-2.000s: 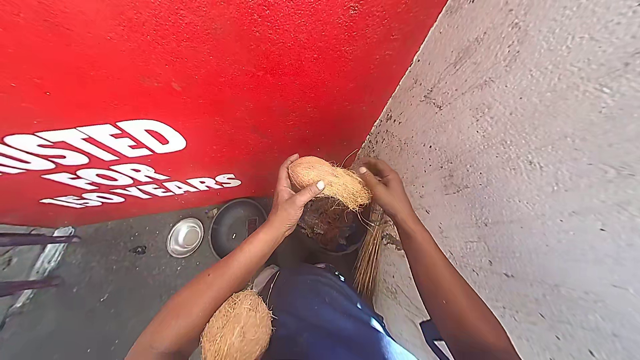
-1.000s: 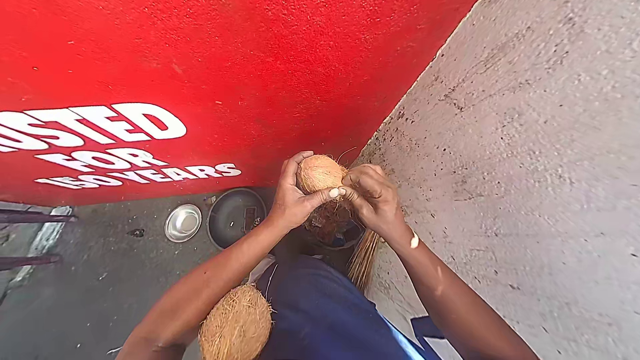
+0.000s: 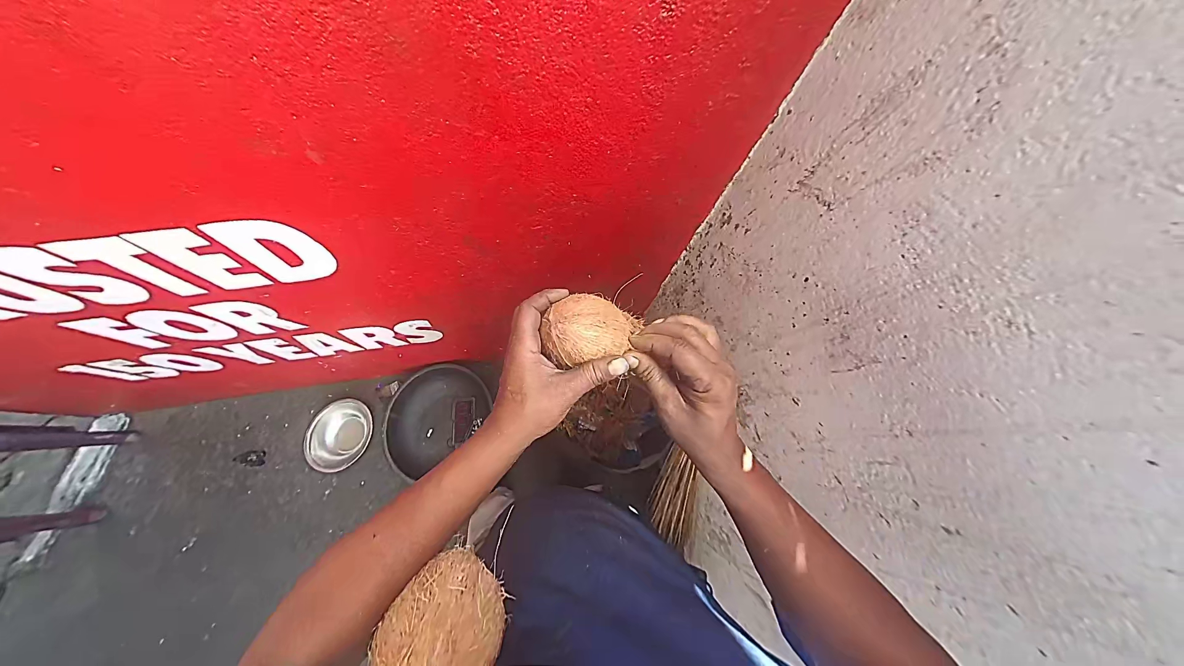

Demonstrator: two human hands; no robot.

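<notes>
A mostly bare brown coconut (image 3: 585,328) rests in my left hand (image 3: 546,379), whose fingers wrap its far left side while the thumb lies across its near side. My right hand (image 3: 689,375) pinches coir fibre at the coconut's right end, its thumb tip close to my left thumb. Loose strands stick out there. Below the hands, a container holds loose coconut husk fibre (image 3: 610,416), partly hidden by them. A second, hairier coconut (image 3: 444,615) sits at the bottom, beside my left forearm and the dark blue cloth over my lap.
A small steel bowl (image 3: 339,435) and a dark round basin (image 3: 435,416) stand on the grey floor. A stick broom (image 3: 675,499) leans by the rough pale wall (image 3: 971,324). Ahead is a red wall (image 3: 416,166) with white lettering. Dark purplish legs (image 3: 55,523) show at far left.
The long tuft of fibre that stretched from the coconut toward my right hand two seconds ago no longer shows. My right hand has moved in close against the coconut's right end.
</notes>
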